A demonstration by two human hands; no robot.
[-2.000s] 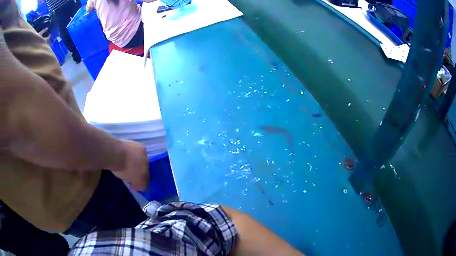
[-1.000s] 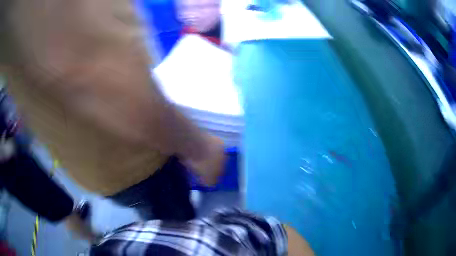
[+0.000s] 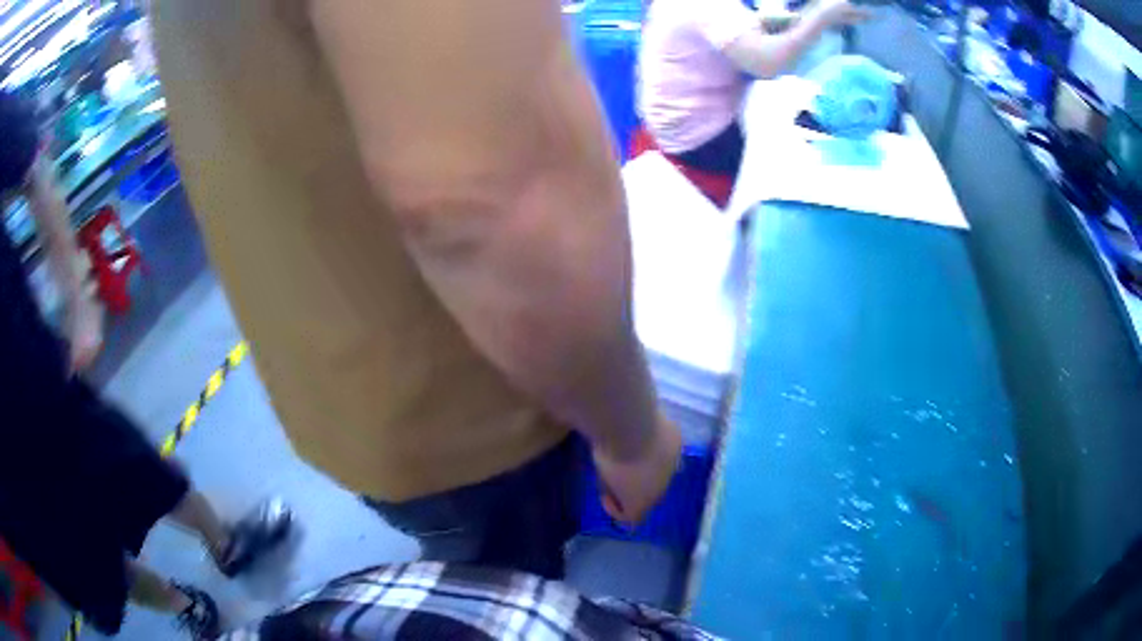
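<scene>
Neither of my hands is in view. Only a black-and-white checked sleeve [image 3: 451,604] shows at the bottom edge. The worn blue-green bench top [image 3: 877,413] lies nearest in front, with pale specks on it. A white sheet [image 3: 864,182] covers its far end, with a light blue bundle [image 3: 854,98] on it. A stack of white foam sheets [image 3: 683,269] stands against the bench's left edge, above a blue crate [image 3: 664,507].
A person in a tan shirt [image 3: 363,313] stands close at left, arm hanging by the crate. A person in pink [image 3: 695,82] is at the far end. A person in dark clothes [image 3: 75,463] is at far left, near yellow-black floor tape [image 3: 207,398]. A green channel [image 3: 989,251] runs along the right.
The view has swung left, so the bench now lies further right. More floor and the dark-clothed person show at left. The bare forearm beyond the checked sleeve has gone out of view.
</scene>
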